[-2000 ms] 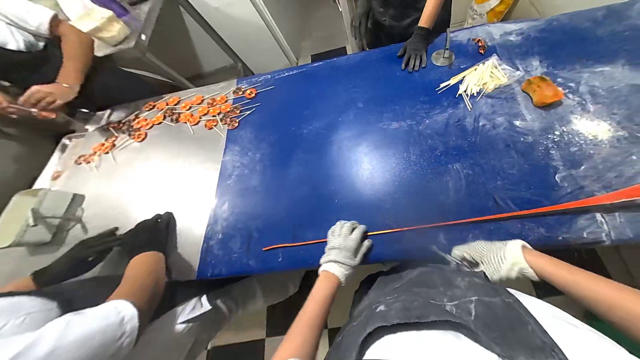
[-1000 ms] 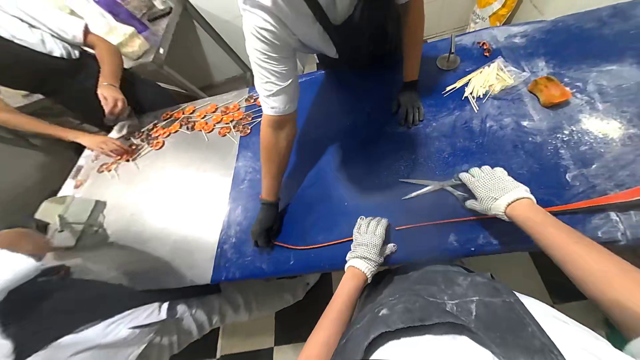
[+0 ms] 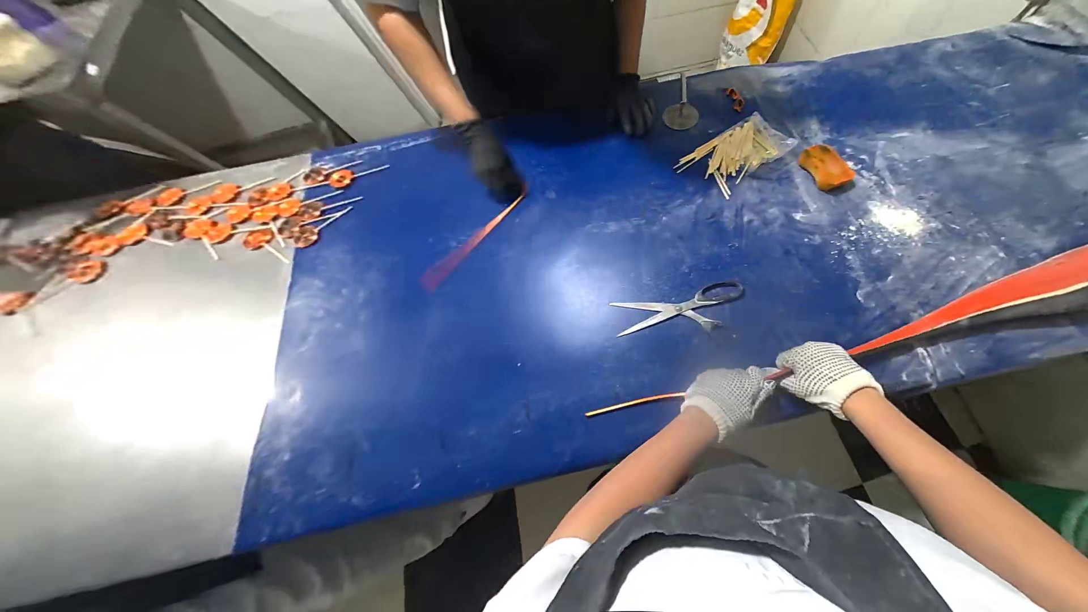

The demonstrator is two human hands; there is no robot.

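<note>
My left hand (image 3: 729, 398), in a white dotted knit glove, is closed around a thin orange-red candy rope (image 3: 636, 403), whose free end lies to its left on the blue table. Close beside it on the right, my right hand (image 3: 821, 374), gloved alike, grips the same rope. From there the rope widens into a broad red and dark candy strip (image 3: 977, 299) running to the right edge. Scissors (image 3: 677, 308) lie with blades parted beyond my hands. Across the table, a co-worker's black-gloved hand (image 3: 493, 161) holds a blurred cut length of candy (image 3: 476, 240).
Orange and dark lollipops (image 3: 200, 228) on sticks cover the far left, across a metal surface (image 3: 161, 374) and the blue table (image 3: 408, 408). Toward the back right are white sticks (image 3: 736, 153), a metal disc stamp (image 3: 681, 116), an orange candy piece (image 3: 824, 167) and white powder (image 3: 898, 219).
My right hand has let go of the scissors and now grips the rope near my left hand. The co-worker's hand has moved from the near left to the far side, carrying a piece of rope.
</note>
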